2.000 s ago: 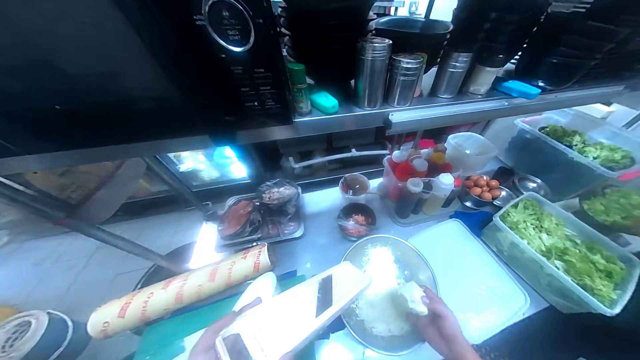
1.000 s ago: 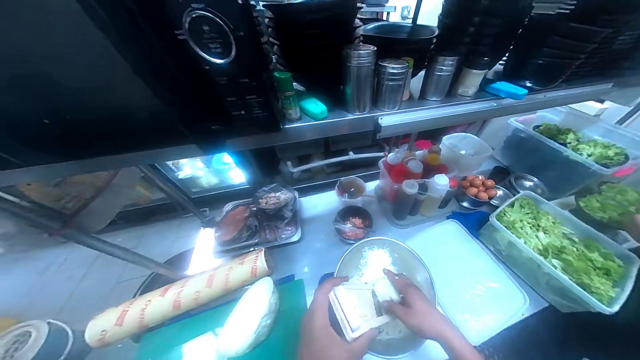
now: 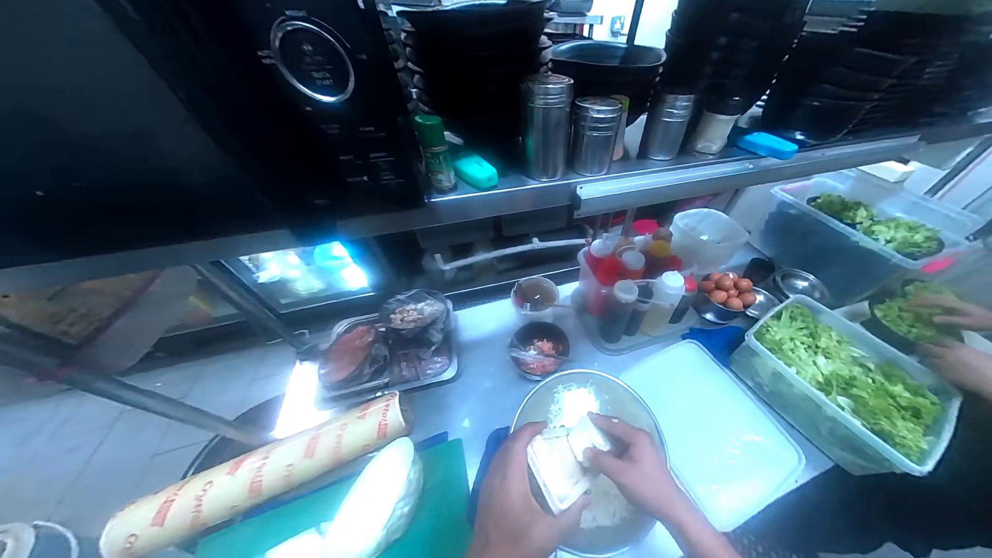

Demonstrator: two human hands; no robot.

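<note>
Over a round metal bowl point(image 3: 647, 418) holding white shreds point(image 3: 608, 504), my left hand point(image 3: 515, 496) grips a white rectangular slicer or grater point(image 3: 556, 469), tilted and seen end-on. My right hand point(image 3: 639, 469) holds a small white vegetable piece point(image 3: 587, 438) against its upper side. A large pale vegetable point(image 3: 380, 496), glaring in the light, lies on the green cutting board point(image 3: 446, 480) left of my left hand. Which vegetable it is, I cannot tell. Part of the bowl is hidden by both hands.
A cling-film roll point(image 3: 260, 473) lies left; a tray of wrapped food point(image 3: 391, 345) sits behind. Right are a white lid point(image 3: 717, 434), a lettuce tub point(image 3: 856, 387) and a co-worker's hands point(image 3: 957, 341). Squeeze bottles point(image 3: 624, 302) and a small bowl point(image 3: 540, 350) stand beyond, under a metal shelf point(image 3: 504, 194).
Two seconds ago the slicer reached left across the board, with my right hand apart from it over the bowl. Now both hands are close together at the slicer. The co-worker's hands show more.
</note>
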